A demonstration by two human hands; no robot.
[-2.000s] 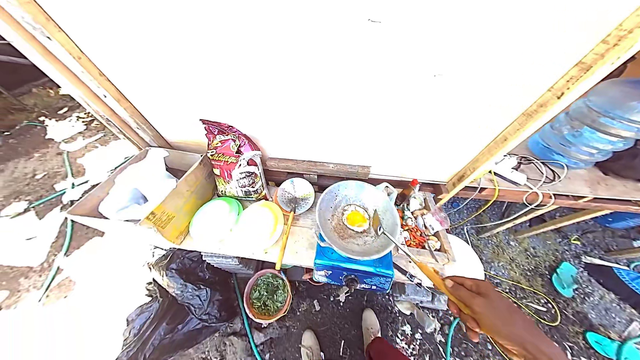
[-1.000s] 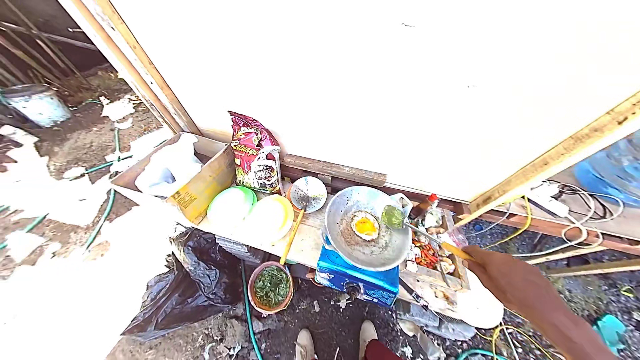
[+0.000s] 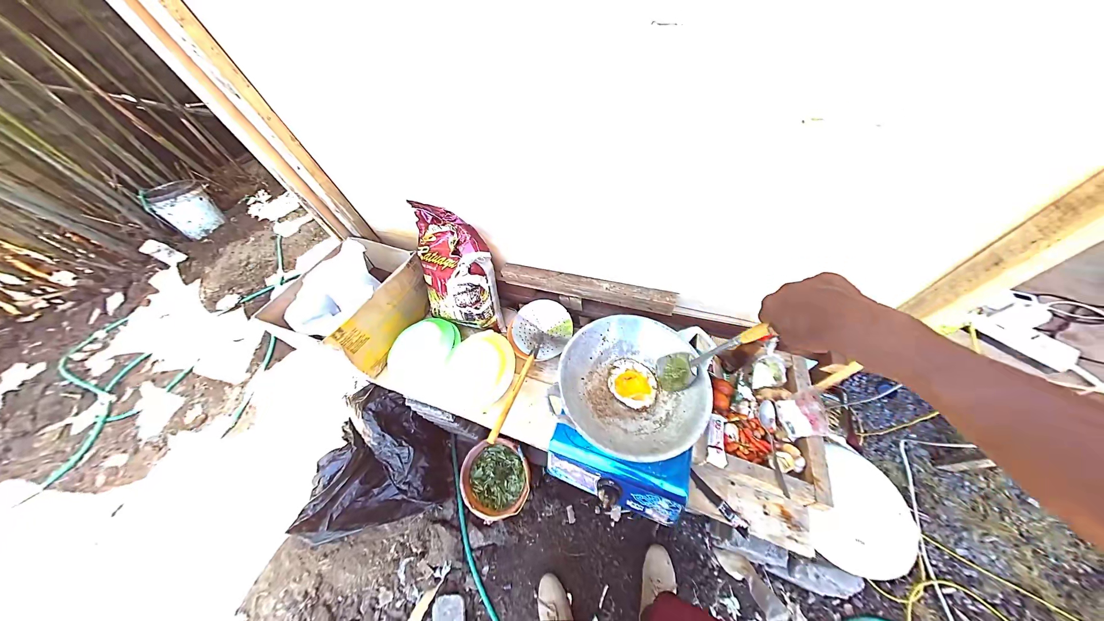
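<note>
My right hand point(image 3: 811, 317) grips the wooden handle of a metal spatula point(image 3: 724, 345), whose blade lies inside the pan beside an egg. The egg point(image 3: 633, 384), with its yellow yolk facing up, sits in a round metal pan point(image 3: 638, 440). Under the pan stands a blue portable stove point(image 3: 617, 474) with a dark knob. Left of it, a long wooden-handled utensil point(image 3: 514, 392) reaches from a small bowl with a pale speckled content point(image 3: 542, 328) to a clay bowl of chopped greens point(image 3: 498, 477). My left hand is out of view.
A wooden crate point(image 3: 815, 470) right of the stove holds red peppers and packets. Leftward are bright plates point(image 3: 479, 366), a maroon printed bag point(image 3: 457, 267) and a cardboard box point(image 3: 379, 319). A black plastic bag point(image 3: 379, 466) hangs below; a green hose point(image 3: 470, 552) crosses the ground.
My right hand has moved up beside the pan's far right edge, still holding the spatula. The spatula's blade stays by the egg, its handle now slanting upward. The view has shifted left.
</note>
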